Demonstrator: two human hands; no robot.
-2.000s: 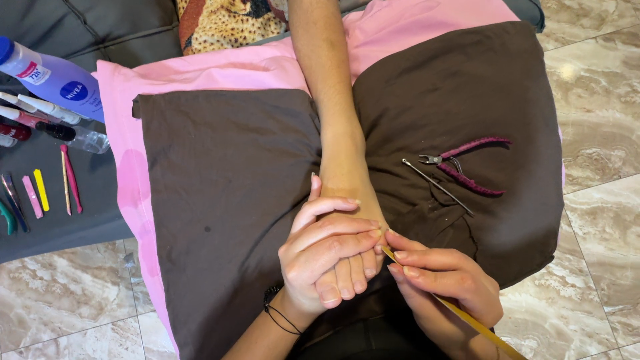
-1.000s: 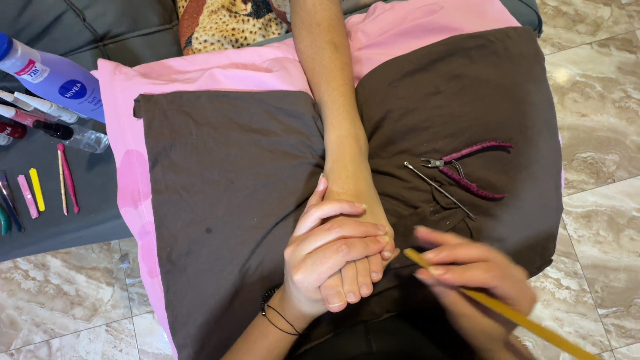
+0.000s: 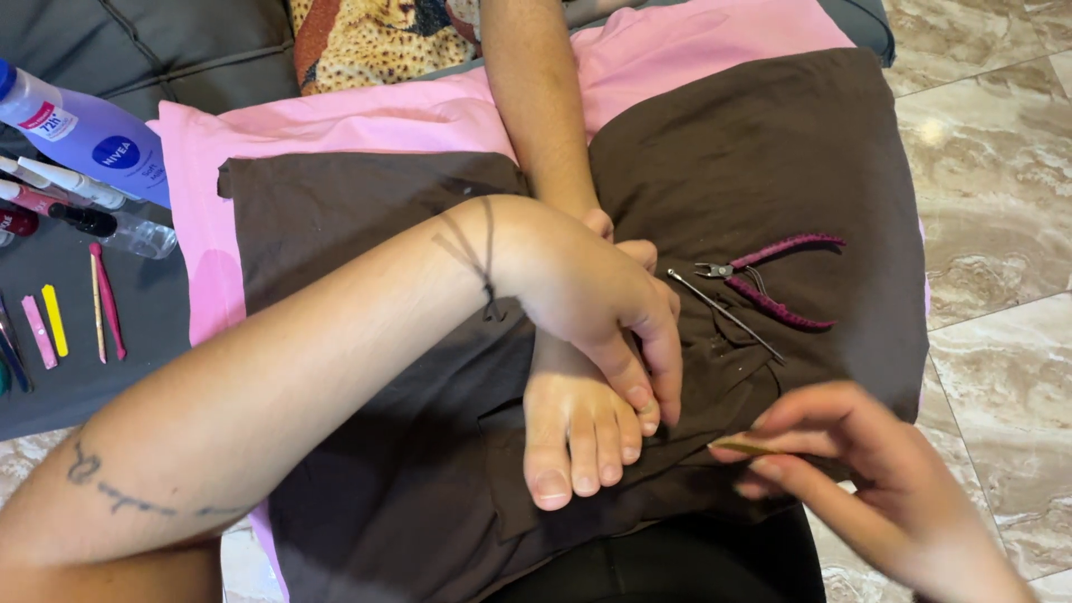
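Observation:
Another person's bare foot [image 3: 578, 419] rests on a dark brown cloth [image 3: 352, 469], toes toward me. My left hand [image 3: 615, 310] arches over the foot from the left, with its thumb and a fingertip at the smallest toe; its other fingers are partly hidden. At the right, my right hand [image 3: 837, 469] holds a thin yellow nail file [image 3: 744, 448] between thumb and fingers, apart from the foot; most of the file is hidden. Pink-handled cuticle nippers [image 3: 775, 280] and a metal manicure tool [image 3: 727, 316] lie on the cloth right of the foot.
Pink cloth [image 3: 402, 117] lies under the brown one. At the left are a lotion bottle [image 3: 92, 142], several small bottles and tubes [image 3: 84, 197], a pink strip [image 3: 39, 332], a yellow strip [image 3: 55, 321] and thin sticks [image 3: 105, 303]. Tiled floor [image 3: 997, 201] shows at the right.
My left hand has let go of the front of the foot and moved over its top, the forearm now crossing the brown cloth. My right hand has drawn the file away from the toes.

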